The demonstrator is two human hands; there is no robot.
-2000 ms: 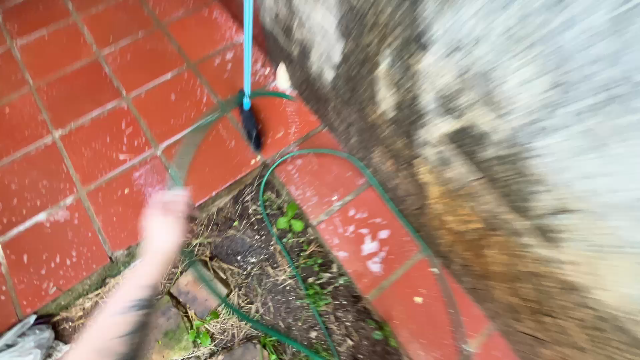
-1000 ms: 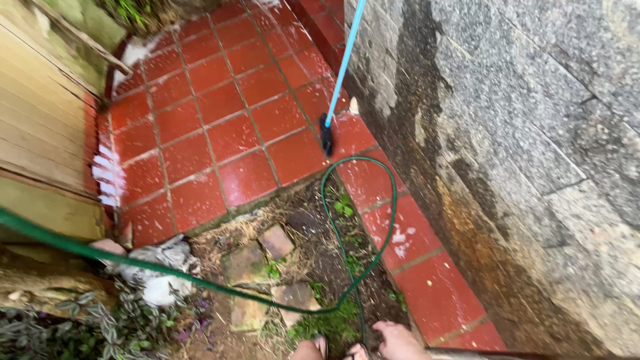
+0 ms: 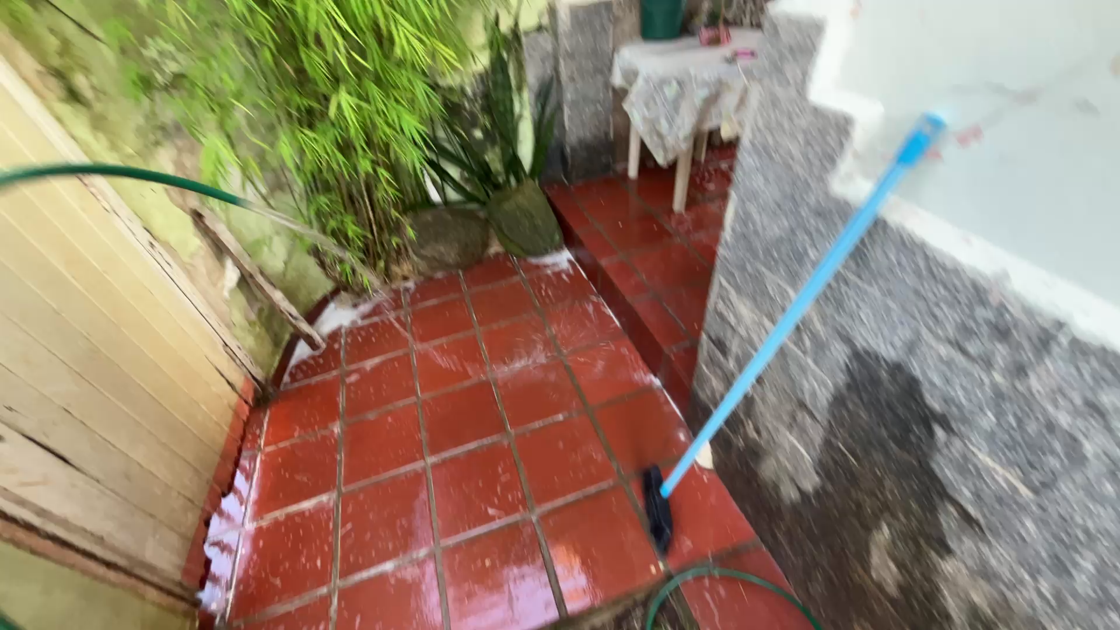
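Observation:
Neither of my hands shows in the head view. A green garden hose (image 3: 131, 172) reaches in from the left edge, and a stream of water leaves its end toward the far left corner of the wet red tile floor (image 3: 477, 481). What holds the hose is out of sight. A broom with a light blue handle (image 3: 796, 306) leans against the grey stone wall, its black head (image 3: 657, 510) down on the tiles. Another stretch of green hose (image 3: 731, 574) curves over the tiles at the bottom.
A wooden door (image 3: 105, 332) stands at the left, with a wooden stick (image 3: 258, 276) beside it. Bamboo (image 3: 341, 114), rocks (image 3: 448, 238) and a potted-looking spiky plant (image 3: 503, 122) line the far end. Past a raised tiled step (image 3: 630, 306) is a cloth-covered table (image 3: 674, 96).
The view has swung up toward the far end of the tiles. The hands seen earlier have left the view. Water now streams from the hose's end. The broom leans in the same place.

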